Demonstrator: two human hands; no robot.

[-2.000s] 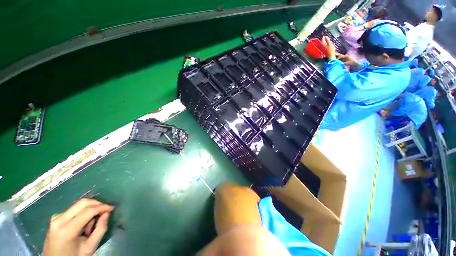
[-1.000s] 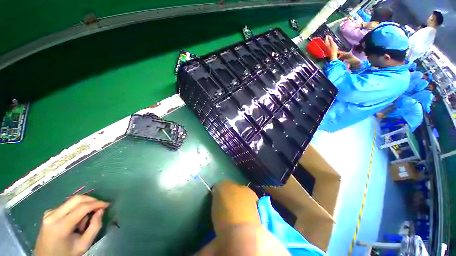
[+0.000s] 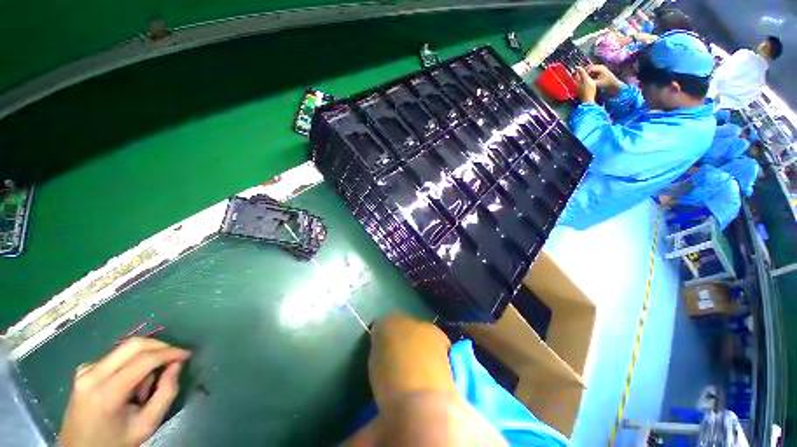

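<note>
My left hand rests on the dark green mat at the lower left, fingers curled, thumb and fingertip close together; I cannot tell if it holds anything. My right hand is bent at the lower centre, its fingers hidden. A thin pale stick ends beside it. Thin red slivers lie just beyond my left hand, and a small dark bit lies to its right. A black open fixture or stacked shells lies at the mat's back edge.
A tall stack of black blister trays stands right of the mat, with an open carton beside it. Green circuit board units lie on the belt. A neighbouring worker sits beyond, near a red bin. Translucent plastic shows lower left.
The circuit board units on the belt have moved left; the leftmost is now cut by the picture edge. The neighbour's hands have shifted near the red bin. My hands have barely moved.
</note>
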